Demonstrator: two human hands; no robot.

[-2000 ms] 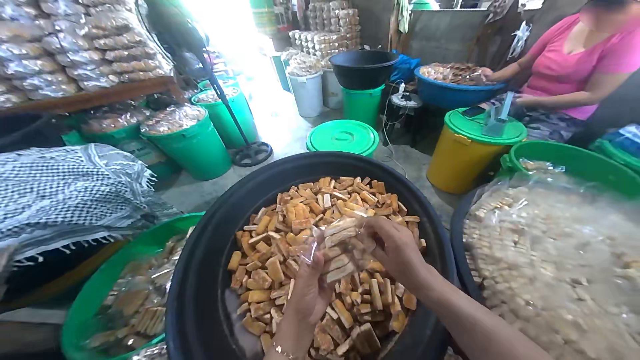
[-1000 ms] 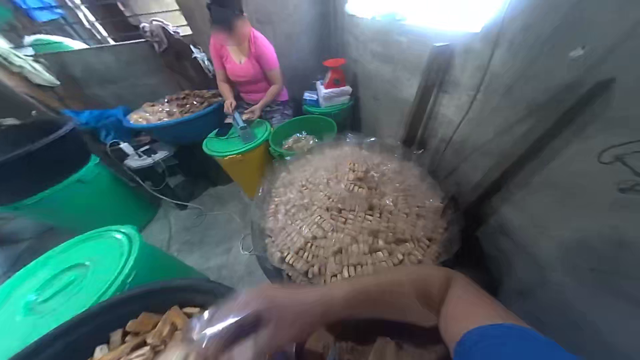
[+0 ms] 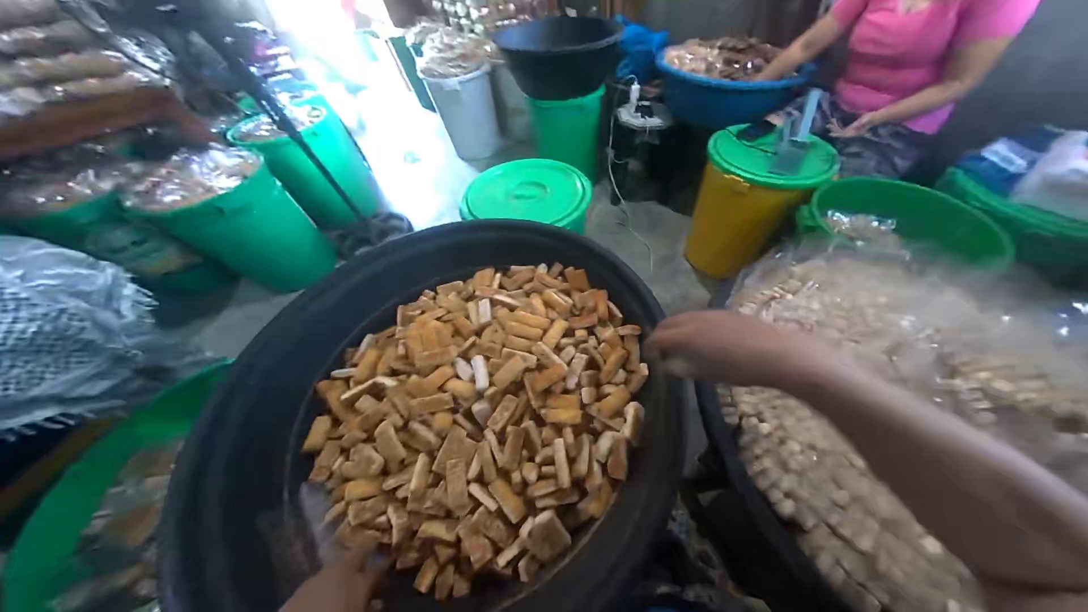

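A large black plastic basin (image 3: 242,425) holds a heap of small rectangular golden-brown biscuit-like pieces (image 3: 476,408). My left hand (image 3: 340,582) is low in the basin, at the near left edge of the heap; a blurred clear plastic bag (image 3: 319,518) appears at its fingers, and its grip is unclear. My right hand (image 3: 680,340) is over the basin's right rim, blurred, with its fingertips toward the pieces; whether it holds anything cannot be told. Under my right forearm, a second wide tub (image 3: 735,484) is heaped with clear bags of pale pieces (image 3: 807,476).
A green lidded bucket (image 3: 527,191) stands beyond the basin. Behind the right tub are a yellow bucket with a green lid (image 3: 731,217) and a green basin (image 3: 918,212). A person in pink (image 3: 901,68) reaches into a blue basin (image 3: 714,98). Green buckets (image 3: 246,229) and a woven cloth (image 3: 64,340) are left.
The view swung right to the tub of bags and is now back over the black basin. My hands, together over the heap two seconds ago, are now apart, the right at the rim.
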